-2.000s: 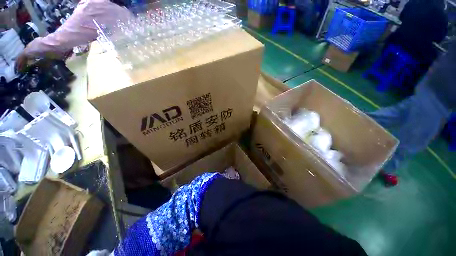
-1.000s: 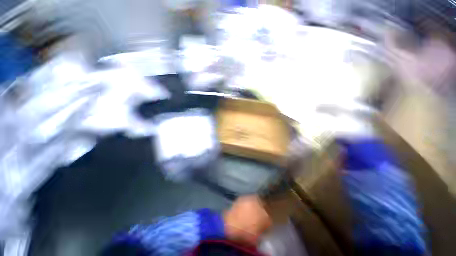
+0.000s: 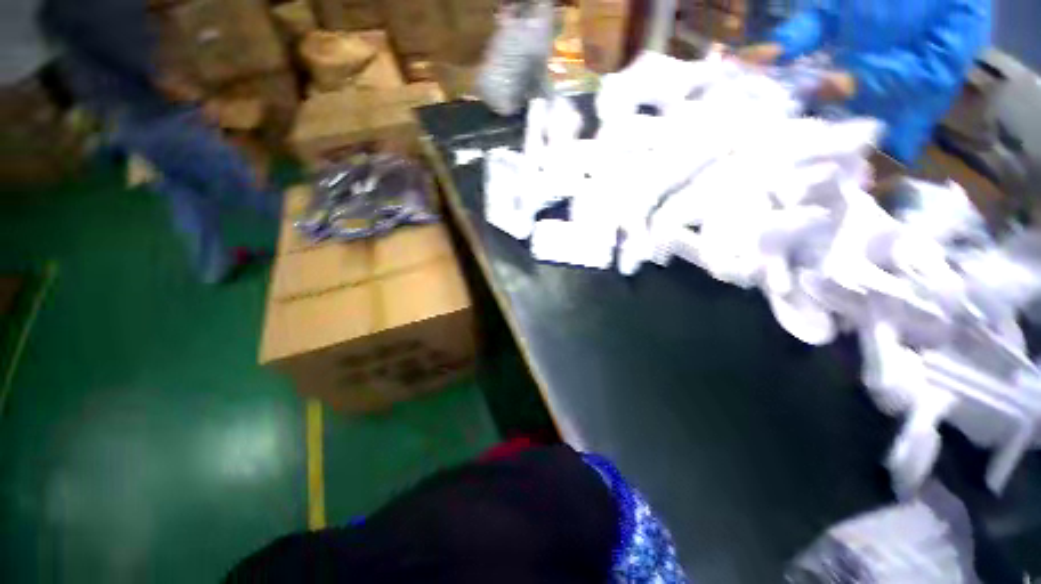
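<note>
A large pile of white plastic camera housings (image 3: 731, 183) lies along the dark bench (image 3: 662, 354), overexposed and blurred, so single parts are hard to tell. A clear crinkled bag (image 3: 896, 548) lies at the bottom right, cut off by the picture's edge; its contents cannot be told. A dark sleeve with a blue patterned cuff reaches in at the bottom centre. Neither of my hands is in view.
A closed carton (image 3: 365, 285) stands on the green floor left of the bench, with a clear bag of dark parts (image 3: 368, 196) on it. More cartons stand behind. A person in blue (image 3: 902, 57) is across the bench; another person (image 3: 171, 148) is at upper left.
The view has swung to the left, from the large printed carton and small brown tray to the housing pile and the floor beside the bench. The hand seen earlier is out of view.
</note>
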